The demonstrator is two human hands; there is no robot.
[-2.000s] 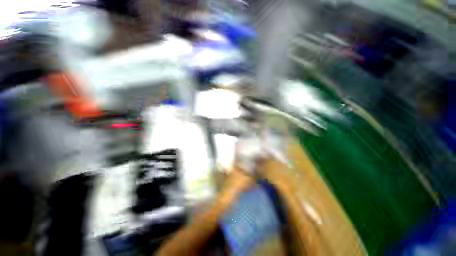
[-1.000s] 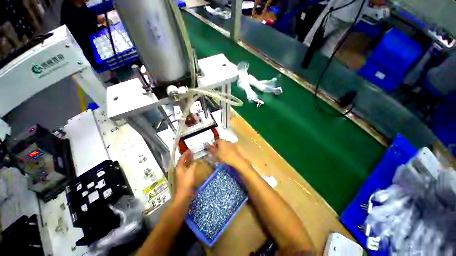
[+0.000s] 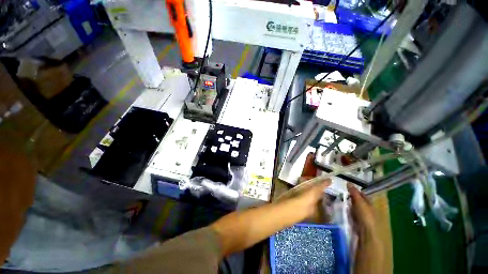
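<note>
My left hand (image 3: 319,197) and my right hand (image 3: 363,207) are at the front of the press (image 3: 348,115), on either side of a white plastic housing (image 3: 337,187). Clear plastic (image 3: 338,210) hangs below it between my hands. Fingers are partly hidden and blurred, but both hands appear to hold the housing. Reddish-brown press pads (image 3: 309,166) show just behind it, under the white frame. The blue screw tray (image 3: 273,251), full of tiny silver-grey screws, sits just below my hands.
The white gantry machine (image 3: 241,24) with an orange driver (image 3: 182,32) stands left. Its black fixture plate (image 3: 241,147) carries small white squares, with clear-bagged cords (image 3: 214,188) at its front. The silver cylinder (image 3: 439,75) leans over the right. Bagged cords (image 3: 431,203) lie on the green conveyor (image 3: 406,235).
The view has swung left, so the press and my hands appear further right. The housing and clear plastic now show between my hands, in front of the press; before, my hands reached to its pads.
</note>
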